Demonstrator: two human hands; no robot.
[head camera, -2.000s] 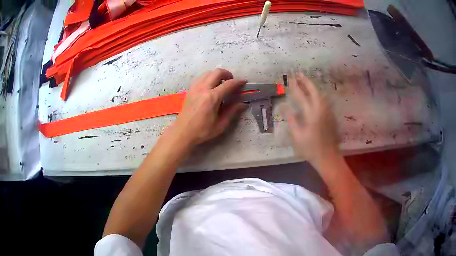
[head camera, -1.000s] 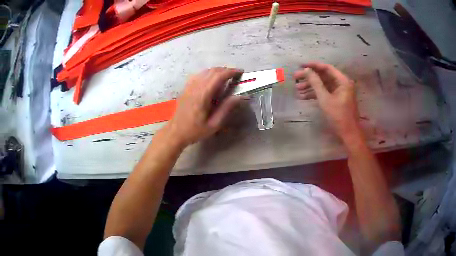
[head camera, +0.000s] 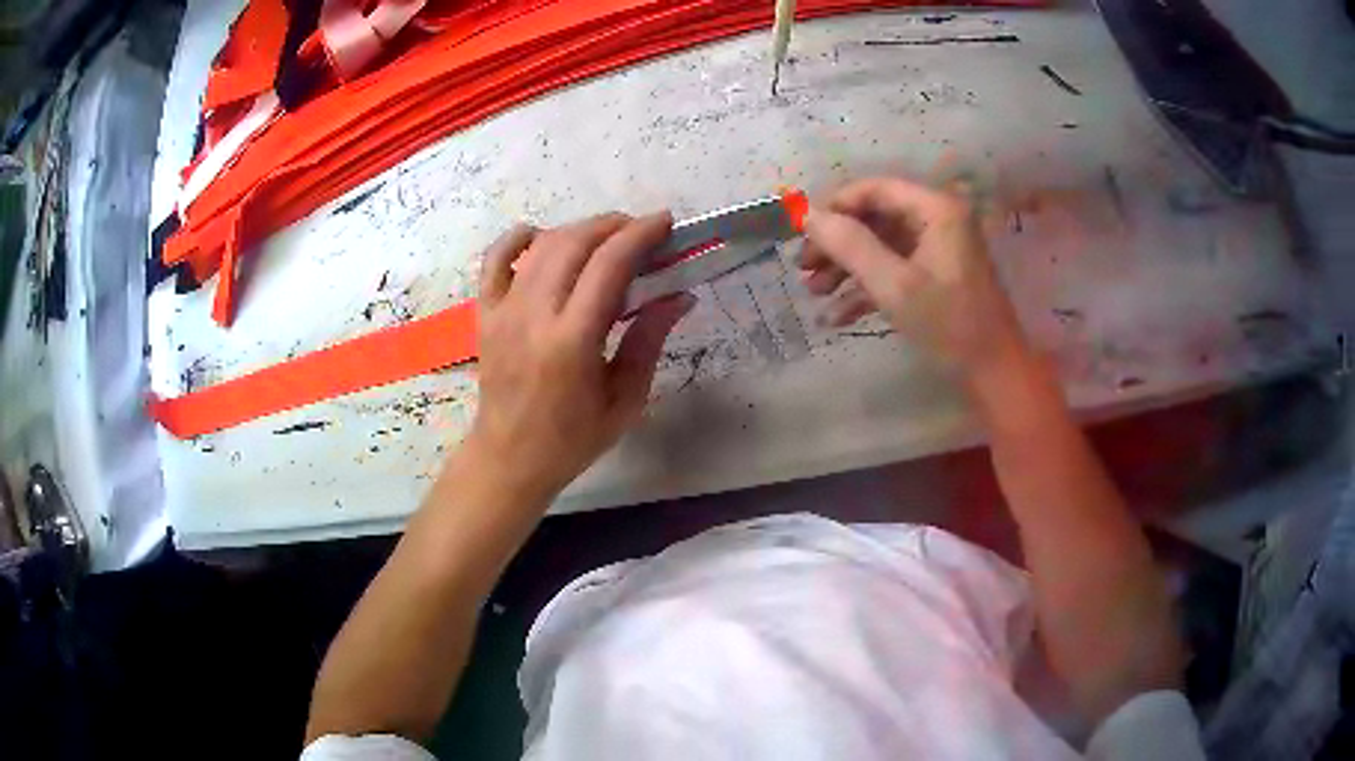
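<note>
An orange-red fabric strip (head camera: 335, 364) lies flat on the table to the left and runs under my left hand into a grey metal folder (head camera: 728, 241). A short orange end shows at the folder's right mouth. My left hand (head camera: 572, 320) holds the left part of the folder, slightly raised and tilted. The folder's slotted bracket leg points toward me and looks faint. My right hand (head camera: 899, 268) has its thumb and fingers at the orange end; whether they grip it is not clear.
A thick stack of orange-red strips (head camera: 491, 75) lies along the far side, with a heap of pieces at its left end. An awl (head camera: 782, 37) lies beyond the folder. The dark iron (head camera: 1196, 89) is at the far right with its cord. The white, black-marked table (head camera: 446, 483) ends near my body.
My right hand moved from the far right, off the table, to the orange end at the folder's mouth. My left hand and the folder shifted slightly left, and the folder is tilted more.
</note>
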